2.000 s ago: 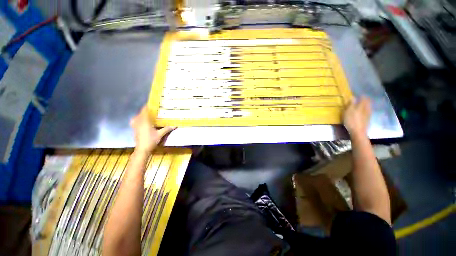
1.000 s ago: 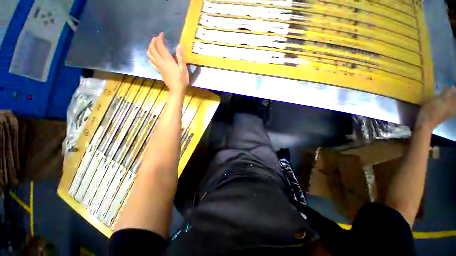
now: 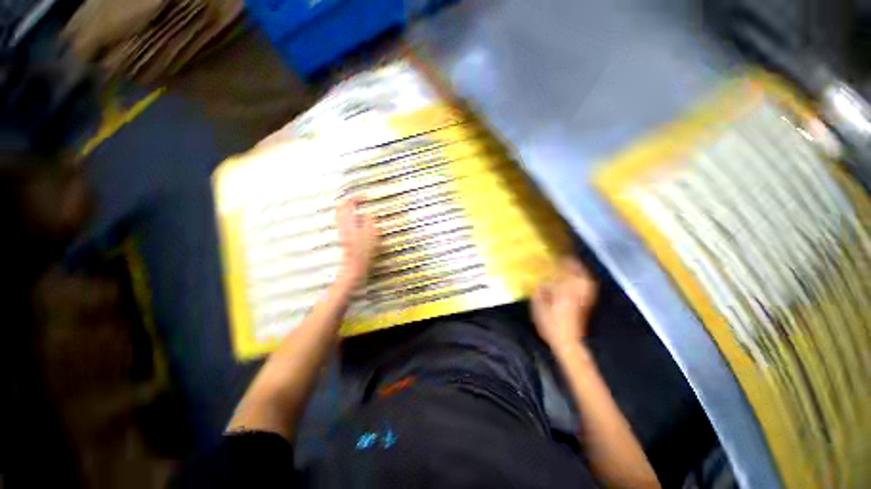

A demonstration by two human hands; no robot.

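A yellow slotted template point(image 3: 506, 224) lies in front of me, with white strips point(image 3: 286, 229) in the left part of its slots and dark slots to the right. My left hand point(image 3: 356, 244) is over the middle of the template; blur hides whether it holds anything. My right hand point(image 3: 563, 296) is at the template's lower right corner, fingers bent around the edge. A second yellow template point(image 3: 621, 181), also part filled with white strips, lies on the silver machine table at the right.
The silver table point(image 3: 573, 86) has its edge running diagonally just right of the near template. A pale shiny plastic bag point(image 3: 372, 91) is beyond the template's top edge. Brown pieces point(image 3: 172, 38) are at the upper left, beside a blue panel point(image 3: 329, 29). Yellow lines mark the dark floor.
The view has swung left. Both hands have left the template on the machine table and are now at the other template, which lies centrally in view.
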